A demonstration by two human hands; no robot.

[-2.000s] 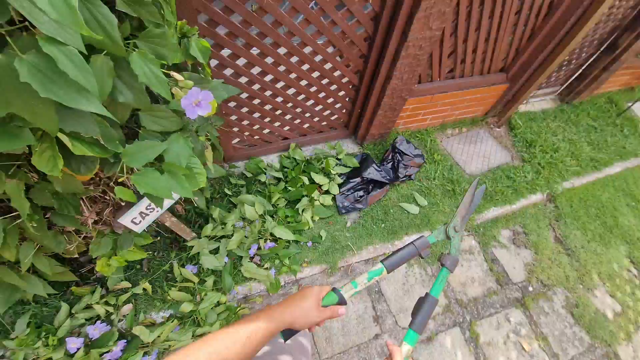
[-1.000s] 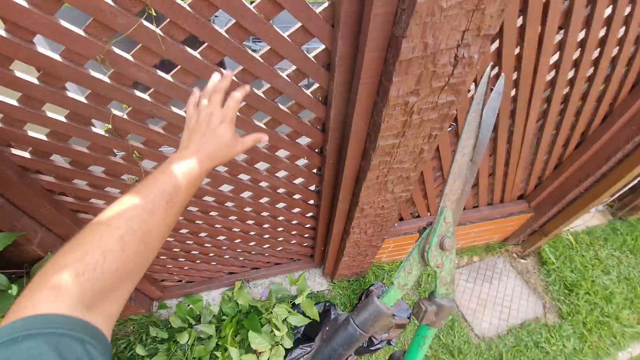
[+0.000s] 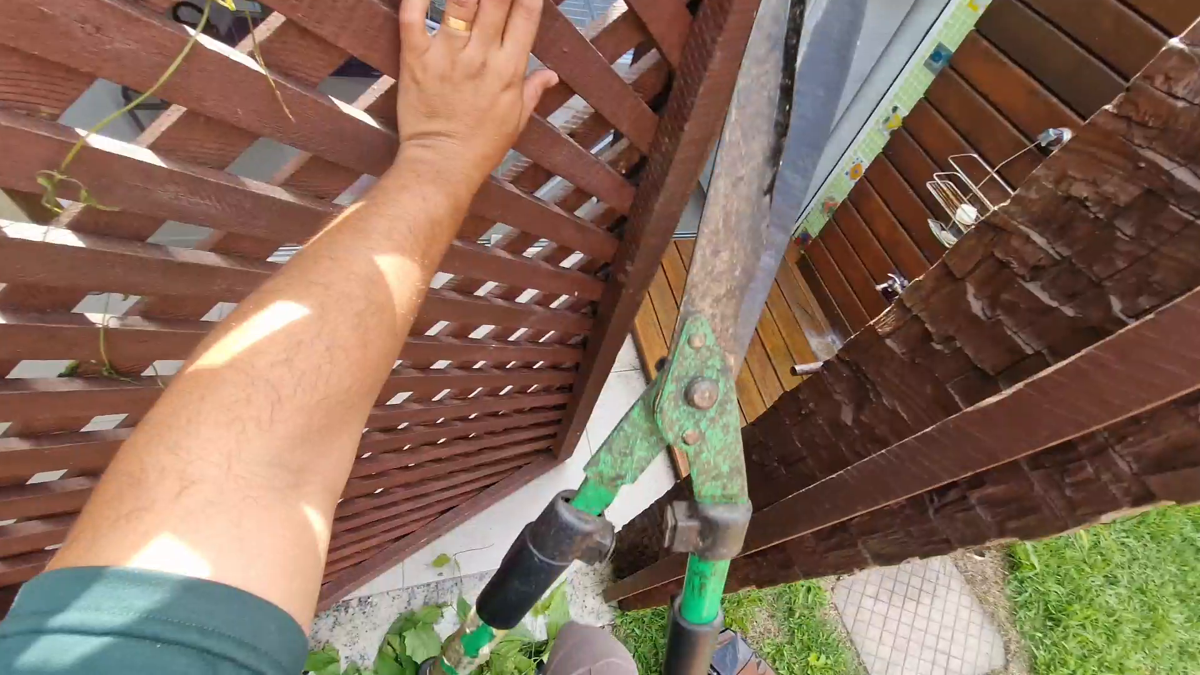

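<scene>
My left hand (image 3: 469, 89), with a ring on one finger, is laid against a brown wooden lattice gate (image 3: 309, 225), its fingers cut off by the top edge. The gate stands ajar, with a gap between its edge and the rough brown post. In front of that gap rise hedge shears (image 3: 701, 394) with green handles and long worn blades, nearly closed and pointing up. The lower handles run out of view at the bottom, and my right hand is not seen.
A thin vine (image 3: 122, 122) hangs on the lattice. Right of the gap stands the rough post (image 3: 1059, 262). Through the opening show a wooden deck (image 3: 778, 328), wall planks and a wire rack (image 3: 966, 202). Leaves (image 3: 412, 642), a paving slab (image 3: 923, 614) and grass (image 3: 1116, 581) lie below.
My left hand, on a shear handle at first, then raised towards the lattice, now rests on it. The gate, shut in the earlier frames, has swung away from the post. The view has moved closer.
</scene>
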